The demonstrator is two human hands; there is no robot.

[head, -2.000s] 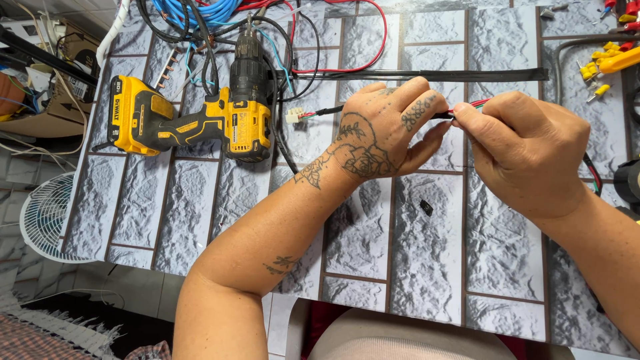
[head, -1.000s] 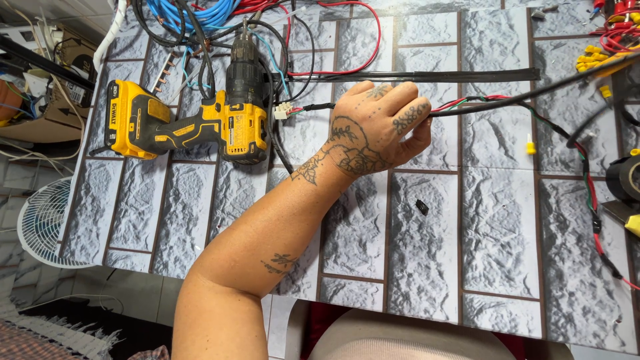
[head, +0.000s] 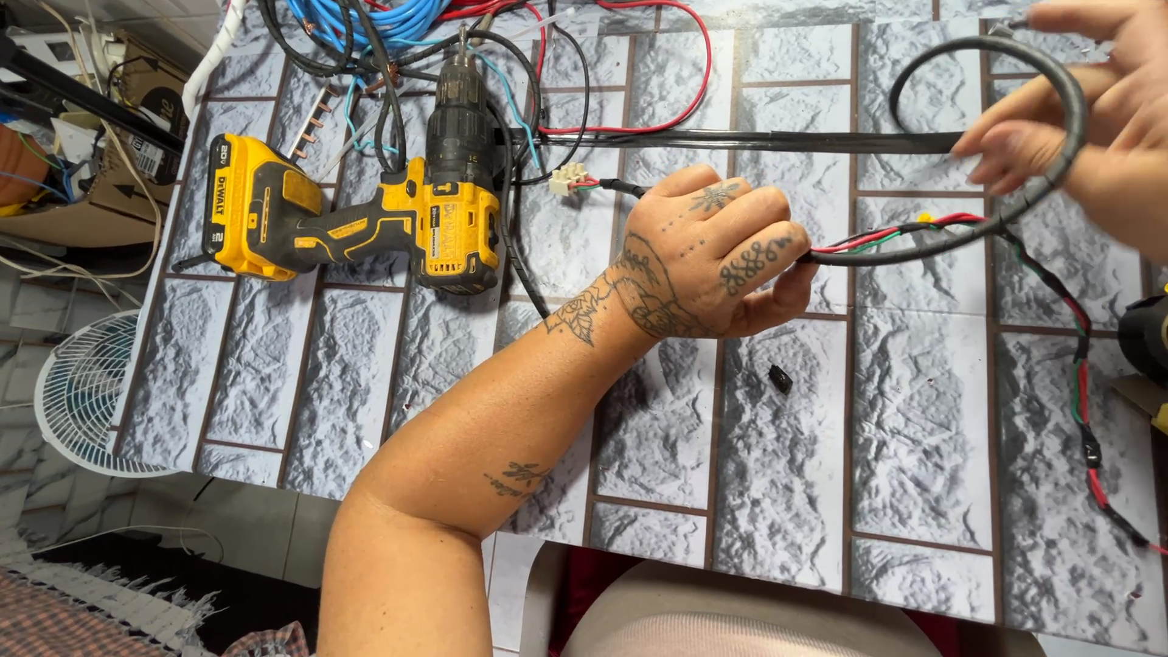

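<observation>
My left hand [head: 716, 251] is closed around a bundle of a black cable and red, green and black wires [head: 876, 239] near the middle of the table. A cream terminal block [head: 568, 179] sits on the wire ends to its left. My right hand [head: 1063, 128], blurred and partly out of frame at the upper right, has its fingers spread beside a loop of the black cable [head: 1075, 109]; whether it touches the loop is unclear. The wire bundle, taped at places, runs on down the right side [head: 1083, 365]. A small black scrap [head: 779, 379] lies below my left hand.
A yellow and black DeWalt cordless drill [head: 365, 219] lies left of my left hand. Blue cable coils [head: 392, 23], red wire [head: 707, 55] and black cables lie at the back. A flat black strip [head: 757, 140] crosses behind my hands. A white fan [head: 87, 392] stands below the table's left edge.
My right hand was at the wires beside my left hand, then out of view, and is now at the upper right by a cable loop. The yellow pieces at the right have left view or are covered.
</observation>
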